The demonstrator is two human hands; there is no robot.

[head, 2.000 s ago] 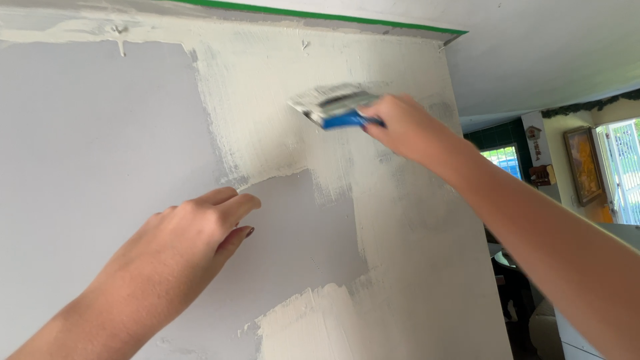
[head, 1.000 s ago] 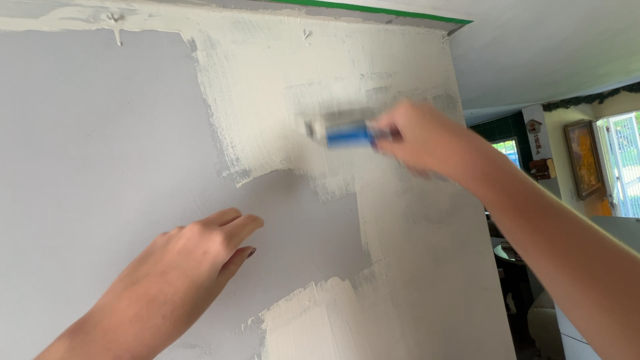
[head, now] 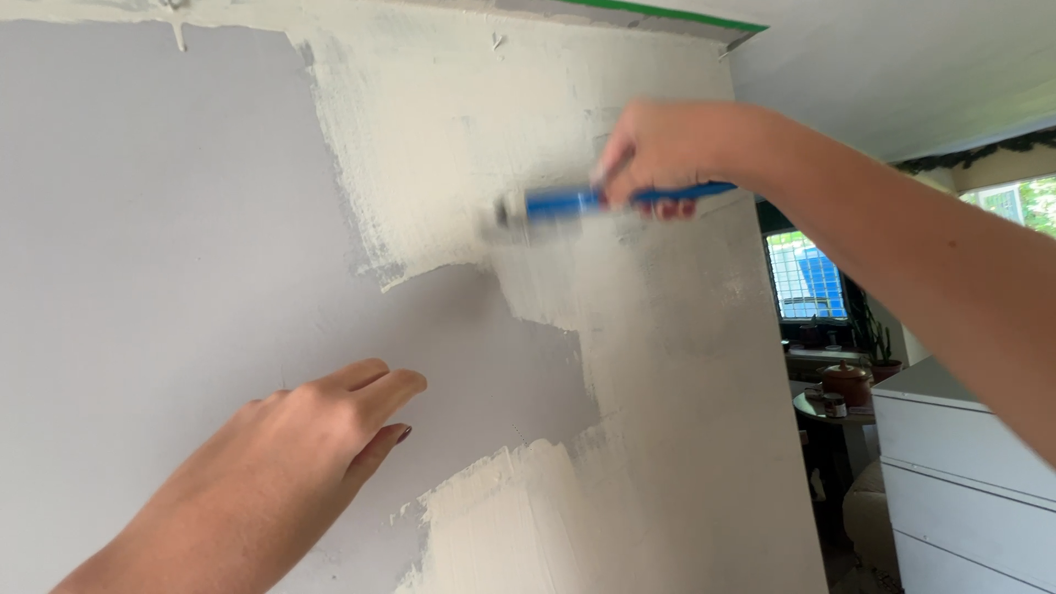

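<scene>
My right hand (head: 660, 161) grips a blue-handled tool (head: 561, 203), blurred by motion; its head, which looks like a putty knife or trowel blade, lies over the off-white coated part of the wall (head: 429, 148). Whether the blade touches the wall cannot be told. My left hand (head: 338, 429) holds nothing and is at the lower left, fingers bent and thumb apart, in front of bare grey wall (head: 165, 206). A second off-white patch (head: 503, 528) with ragged edges spreads at the bottom centre. Between the coated areas a grey patch (head: 503, 363) shows.
Green tape (head: 660, 11) runs along the top of the wall near the ceiling (head: 866, 66). The wall's right edge drops away at the right. Beyond it stand a white chest of drawers (head: 965, 462), a window (head: 804, 276) and a brown lidded pot (head: 846, 384) on a table.
My right hand has moved downward with the blue-handled tool, its wrist now bent and forearm higher behind it. The left hand has stayed about where it was.
</scene>
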